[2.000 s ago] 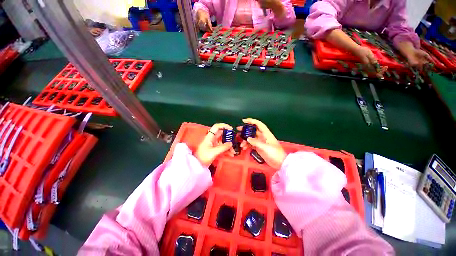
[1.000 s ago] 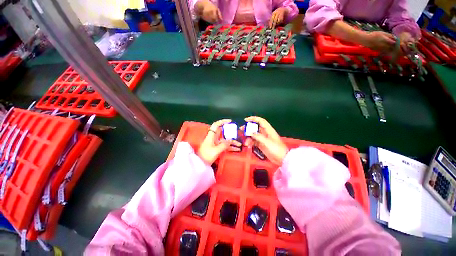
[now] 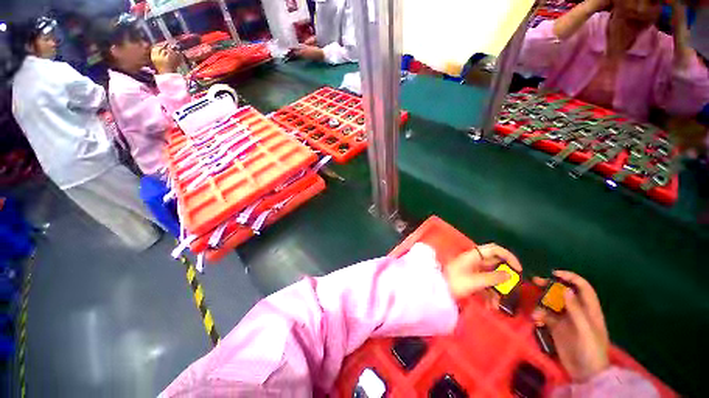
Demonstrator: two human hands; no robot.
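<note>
My left hand (image 3: 476, 272) holds a smartwatch body (image 3: 506, 280) whose screen is lit bright yellow. My right hand (image 3: 585, 322) holds a second smartwatch body, its screen lit orange-yellow. The two are side by side, a little apart, above the red compartment tray (image 3: 482, 347). Dark watch bodies lie in several pockets of the tray, and one screen at the lower left looks whitish. The tray's right part is cut off by the frame and partly hidden by my right hand.
A metal post (image 3: 381, 116) stands behind the tray. Stacked red trays with pale straps (image 3: 256, 171) are at left, with a white device (image 3: 204, 109) on top. Another red tray (image 3: 299, 116) lies behind. Strapped watches (image 3: 614, 148) fill a tray across the bench. Several people are around.
The view has swung left, bringing in the aisle and people there; the paper and calculator are out of view. Both watch screens have gone from white to yellow tones. Both hands still hold them.
</note>
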